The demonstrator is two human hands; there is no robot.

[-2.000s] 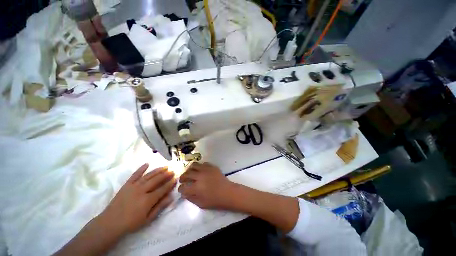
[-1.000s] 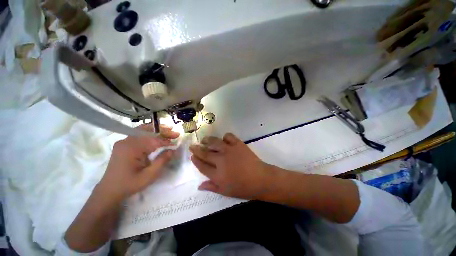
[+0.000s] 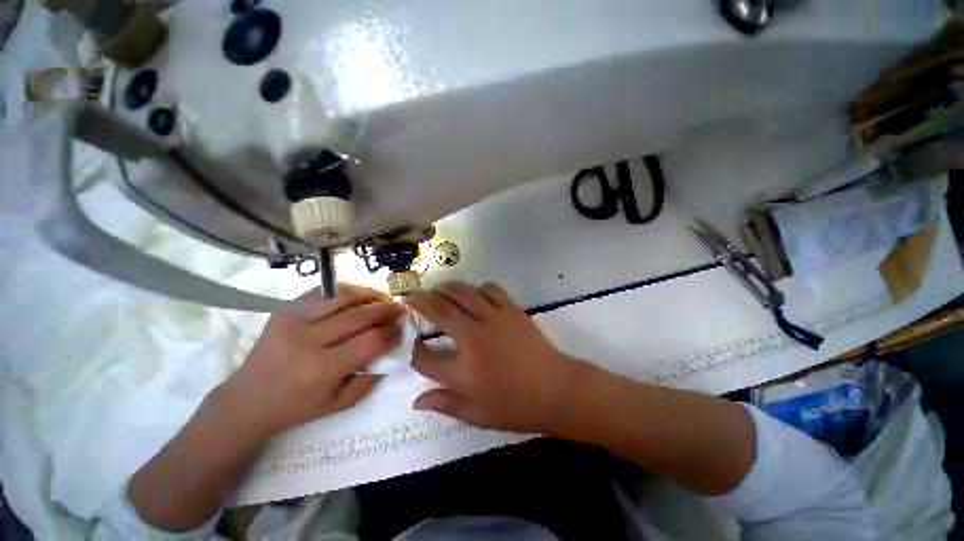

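Observation:
The white sewing machine head (image 3: pixel 455 106) fills the upper view, with a cream ribbed tension dial (image 3: pixel 320 218) on its face. My left hand (image 3: pixel 317 354) lies at the lit spot below the dial, fingers bent over a small piece of thin white cloth (image 3: pixel 393 357). My right hand (image 3: pixel 481 359) is against the same cloth, its thumb and fingers close together at the cloth's right edge. The fingertips of both hands nearly meet. The needle and presser foot are mostly hidden behind the fingers and machine parts. A small cream knurled knob (image 3: pixel 403 282) sits just above the fingertips.
A white cloth heap (image 3: pixel 137 349) spreads at left. Black-handled scissors (image 3: pixel 618 190) lie behind the needle area. A slim metal tool with a black end (image 3: pixel 740 269) lies to their right, beside a grey-white packet (image 3: pixel 854 227). A clear bag with blue label (image 3: pixel 830 407) hangs below the table.
The view has moved closer to the machine. Since the last earlier frame, my left hand has moved right and up, nearer my right hand. The cloth is held between them at the needle area.

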